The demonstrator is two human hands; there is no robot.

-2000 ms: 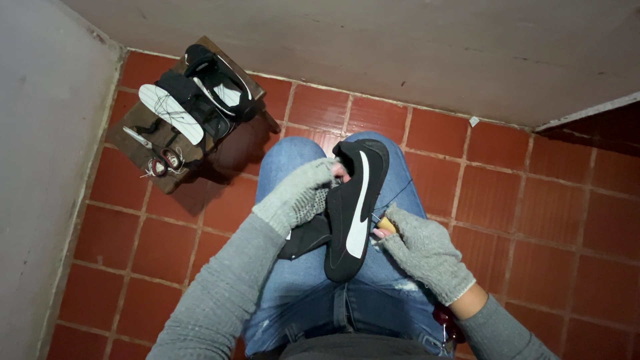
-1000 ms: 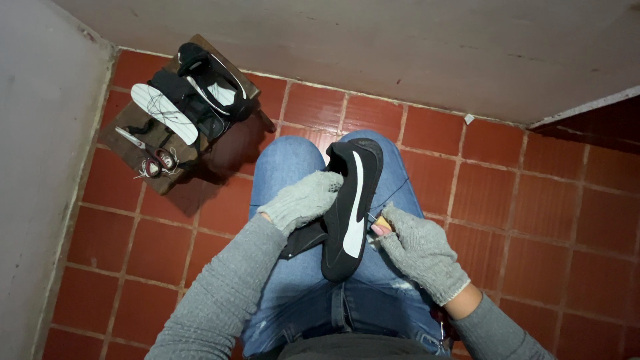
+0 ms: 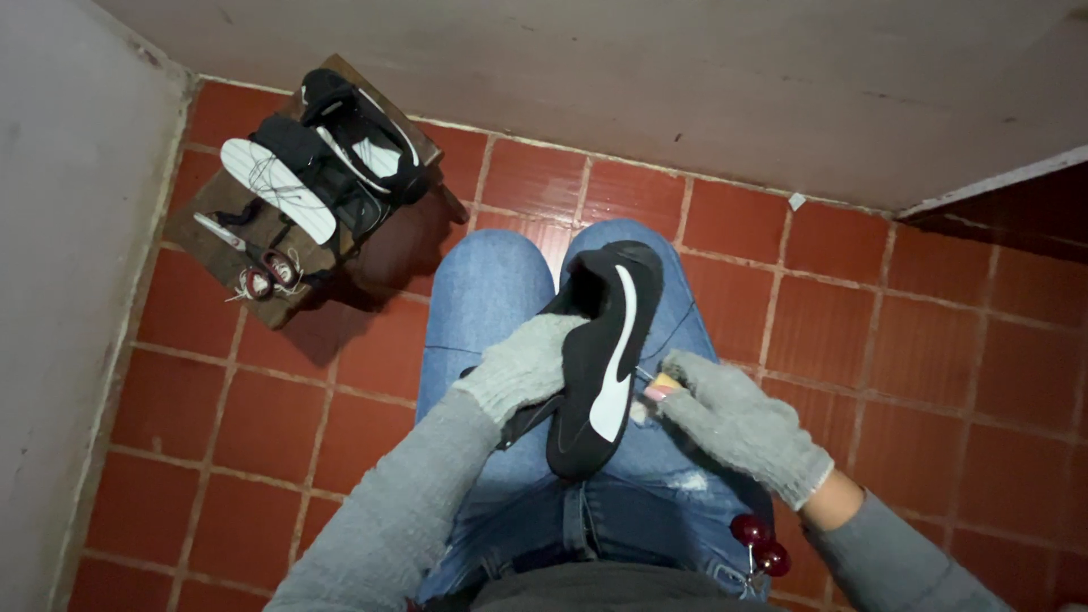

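A black shoe upper with a white side stripe (image 3: 608,357) rests on my jeans-covered thighs, its opening toward the knees. My left hand (image 3: 527,361), in a grey fingerless-style knit glove, grips its left side, with the fingertips hidden inside or behind it. On the right, my gloved right hand (image 3: 722,408) holds a small tool with a yellowish handle (image 3: 665,382). The tool's thin metal shaft (image 3: 644,372) points at the shoe's right lower edge; whether the tip is in the material cannot be told. A black strap or flap (image 3: 531,421) lies below my left hand.
At the upper left, a low wooden stool (image 3: 204,229) bears another black shoe (image 3: 374,136), a white sole-shaped piece (image 3: 276,189) with dark thread on it, and scissors (image 3: 246,251) beside pale string. Red cherry-like baubles (image 3: 761,544) hang at my right hip. Walls stand ahead and left.
My left hand's fingers have shifted from the shoe's opening to lower along its left side. My right hand stays beside the shoe with the tool.
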